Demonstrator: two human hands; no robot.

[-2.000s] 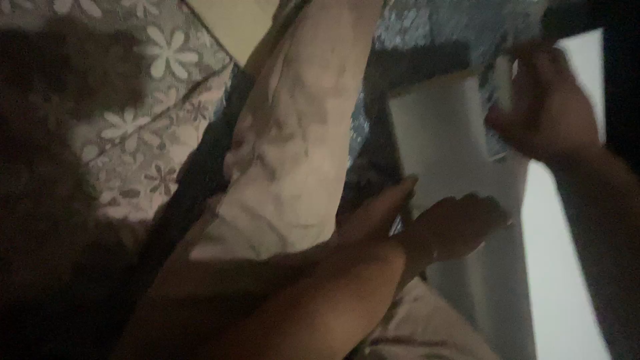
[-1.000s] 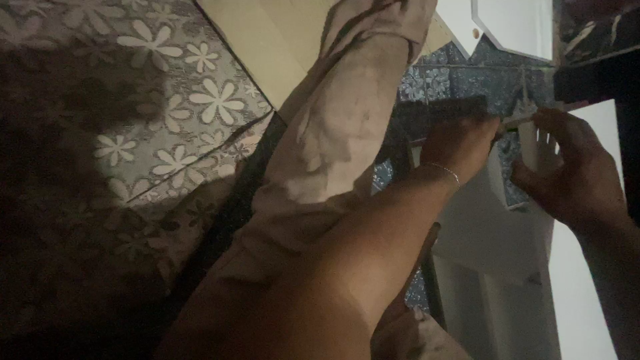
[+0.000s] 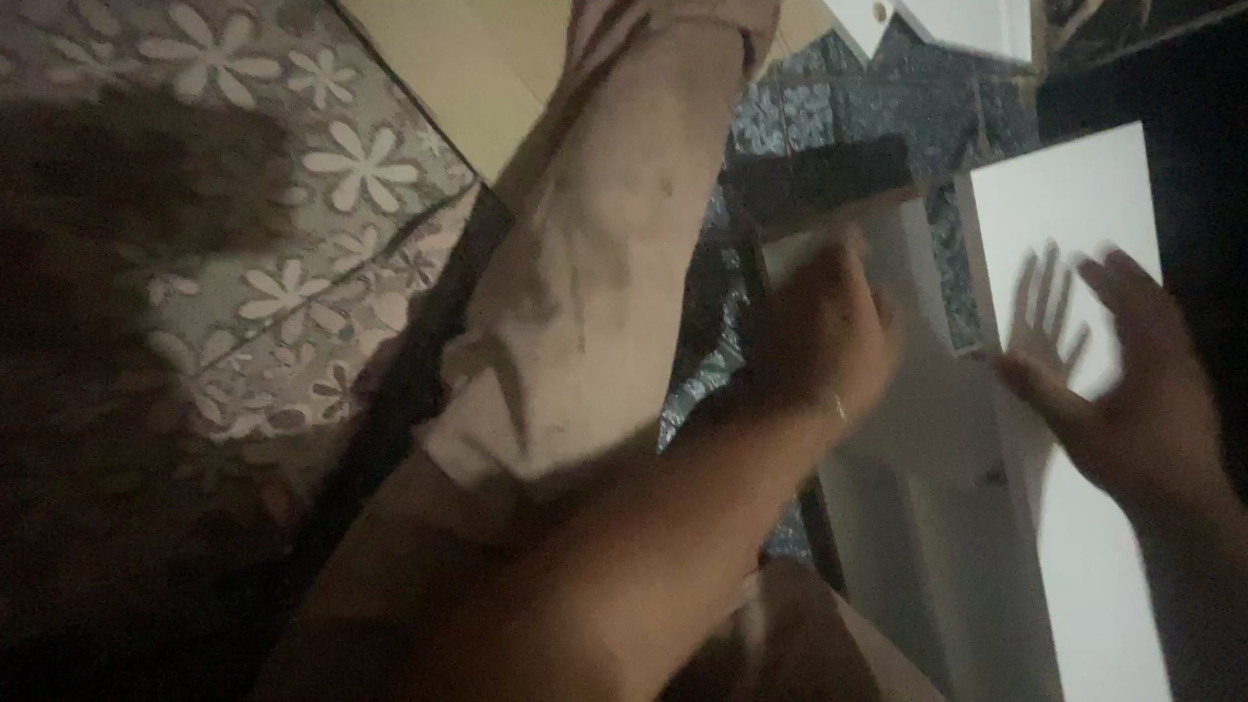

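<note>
My left hand (image 3: 829,331), blurred and with a thin bracelet at the wrist, is over the upper part of a grey-looking board with a cutout (image 3: 907,390). Its fingers look bent, and whether it holds anything is hidden. My right hand (image 3: 1131,370) is at the right with thumb and fingers apart and nothing visible between them. It is over or close to a long bright white panel (image 3: 1102,585), on which the shadow of spread fingers falls. The white panel lies alongside the shaded board.
My trousered leg (image 3: 604,253) extends up the middle. A flower-patterned cloth or mat (image 3: 361,166) is at the left, beside a pale yellowish flat surface (image 3: 468,58). White pieces with angled edges (image 3: 965,24) lie at the top right, near a dark patterned floor covering (image 3: 877,88).
A second ago my hands were close together at a small pale, thin item. They are now apart, my left hand nearer the board's left side. The item is no longer visible.
</note>
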